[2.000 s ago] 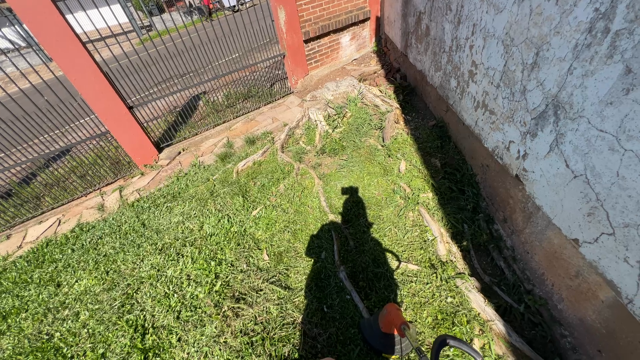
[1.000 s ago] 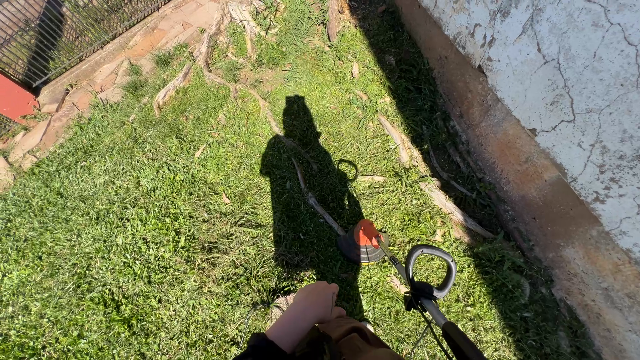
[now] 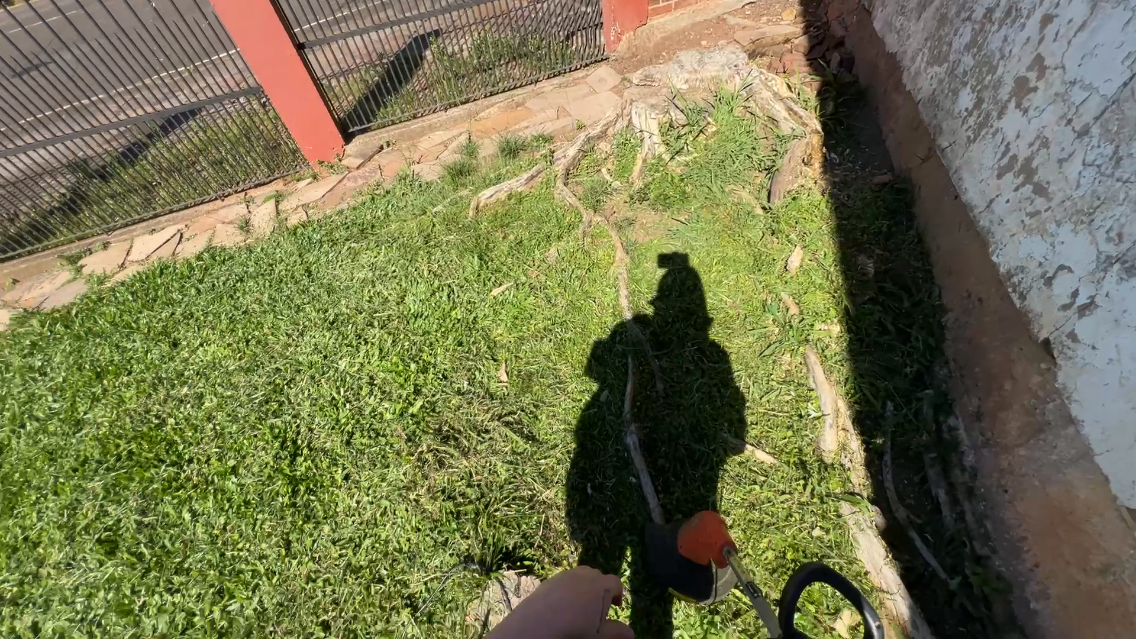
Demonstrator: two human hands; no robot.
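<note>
In the head view, part of my left hand shows at the bottom edge, its fingers curled, mostly cut off by the frame. Whether it holds anything cannot be told. Just right of it, a string trimmer's orange head and dark guard are low over the grass, within my shadow. The trimmer's shaft runs down to the right, beside its black loop handle. My right hand is out of view.
Exposed tree roots cross the grass and lead to a stump. A peeling wall stands on the right. Stone paving borders a barred metal fence with red posts.
The view has tipped down and then partly back up. My left hand, absent two seconds ago, came into view one second ago and now shows only at the bottom edge.
</note>
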